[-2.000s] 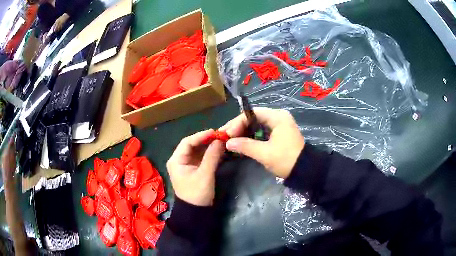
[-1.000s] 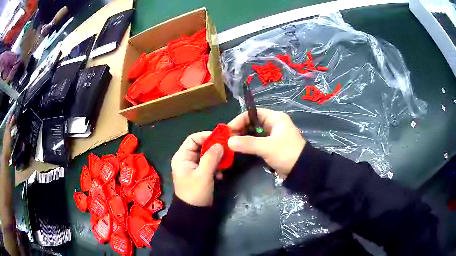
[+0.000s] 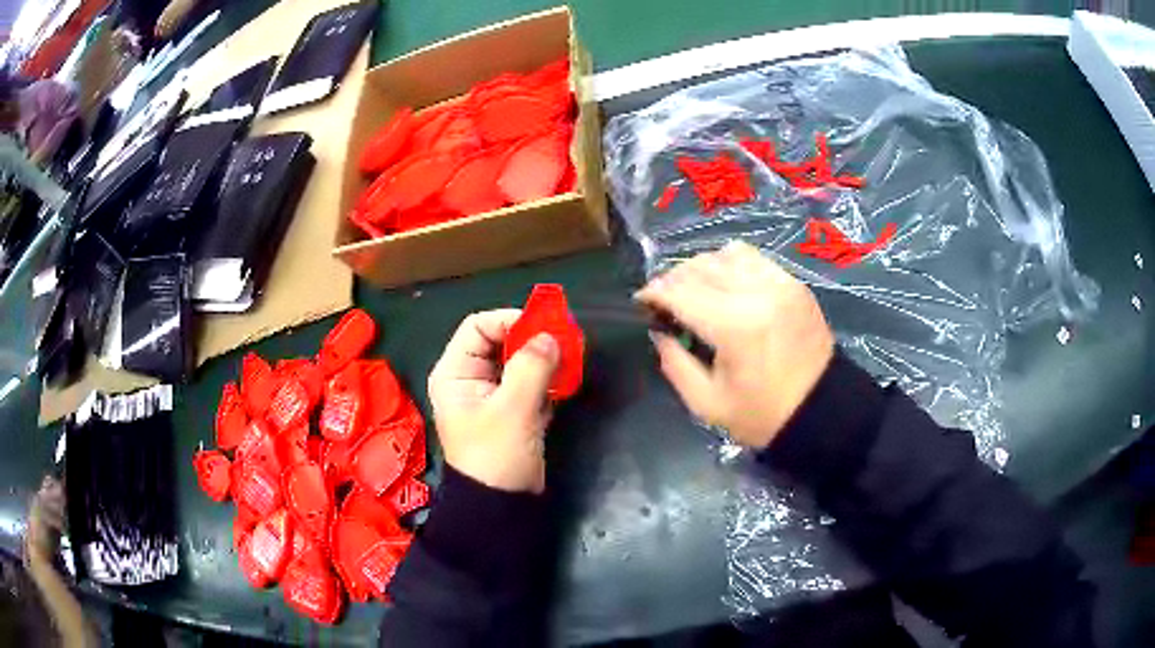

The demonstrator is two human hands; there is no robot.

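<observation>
A red moulded part (image 3: 549, 344) is held between the thumb and fingers of my left hand (image 3: 492, 403), upright over the green surface. My right hand (image 3: 741, 339) is just right of it, apart from the part, with its fingers curled around a dark hand tool (image 3: 685, 337). The tool is blurred and mostly hidden by the fingers; its jaws cannot be made out clearly. A loose pile of red parts (image 3: 308, 471) lies left of my left hand.
An open cardboard box (image 3: 488, 253) of red parts stands beyond my hands. Small red pieces (image 3: 718, 184) lie on a clear plastic sheet (image 3: 944, 272) at right. Black printed items (image 3: 261, 209) lie on flat cardboard (image 3: 332, 241) at left, with a striped-edge stack (image 3: 120, 491) below. Another person shows at far left.
The red part came up flat into view in my left hand. My right hand has moved right, away from the part, and the tool has turned. The whole view has shifted slightly.
</observation>
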